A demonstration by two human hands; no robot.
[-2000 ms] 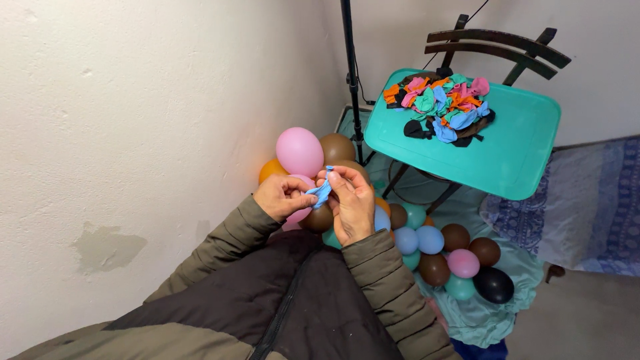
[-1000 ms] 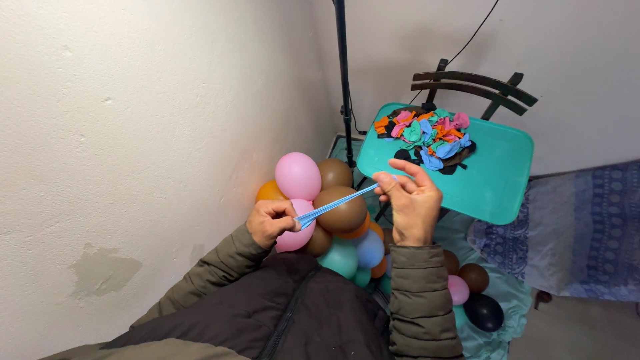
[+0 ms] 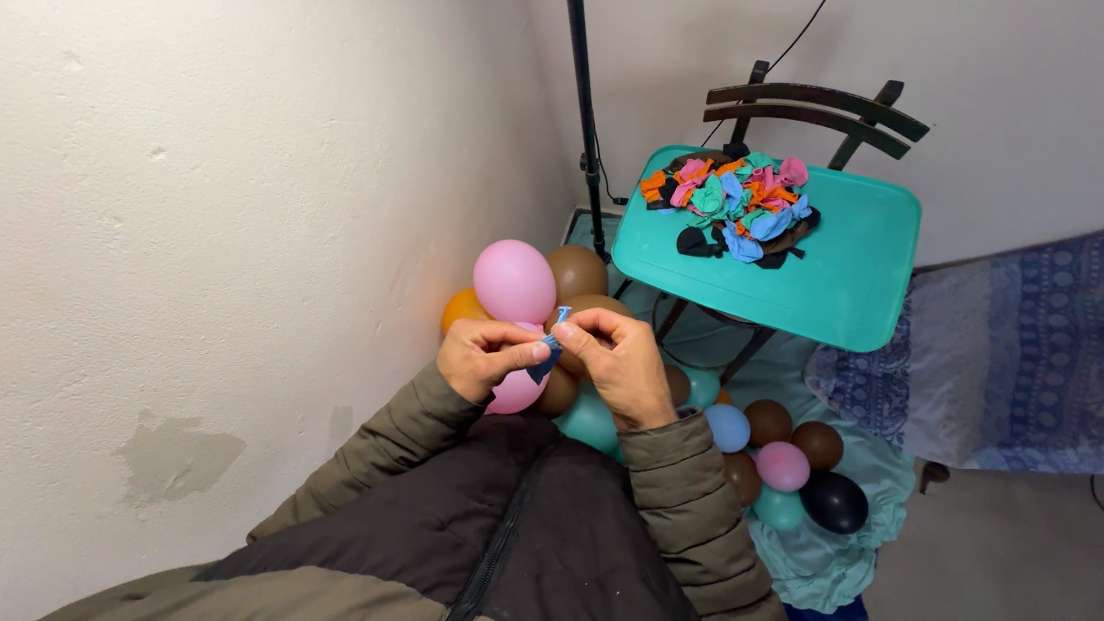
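Between both hands, in front of my chest, is a limp blue balloon (image 3: 542, 366). My left hand (image 3: 485, 357) pinches its body between thumb and forefinger. My right hand (image 3: 623, 366) grips it near the neck, and the rolled mouth sticks up above the fingertips. Just behind the hands cluster inflated balloons: a pink balloon (image 3: 515, 282), a brown balloon (image 3: 578, 271) and an orange balloon (image 3: 464, 309). A pile of uninflated balloons (image 3: 709, 197) in several colours lies on a turquoise tray (image 3: 849, 297) at the upper right.
A dark wooden chair (image 3: 815, 102) stands behind the tray. Left of it rises a black pole (image 3: 583, 103). More inflated balloons, among them a black balloon (image 3: 834, 503), rest on teal cloth (image 3: 806, 561) at the lower right. A plastered wall (image 3: 259, 216) borders the left; blue patterned fabric (image 3: 1018, 362) hangs right.
One second ago the blue balloon was stretched long between my hands, the right hand raised away from the left. Now the hands are close together and the balloon is slack.
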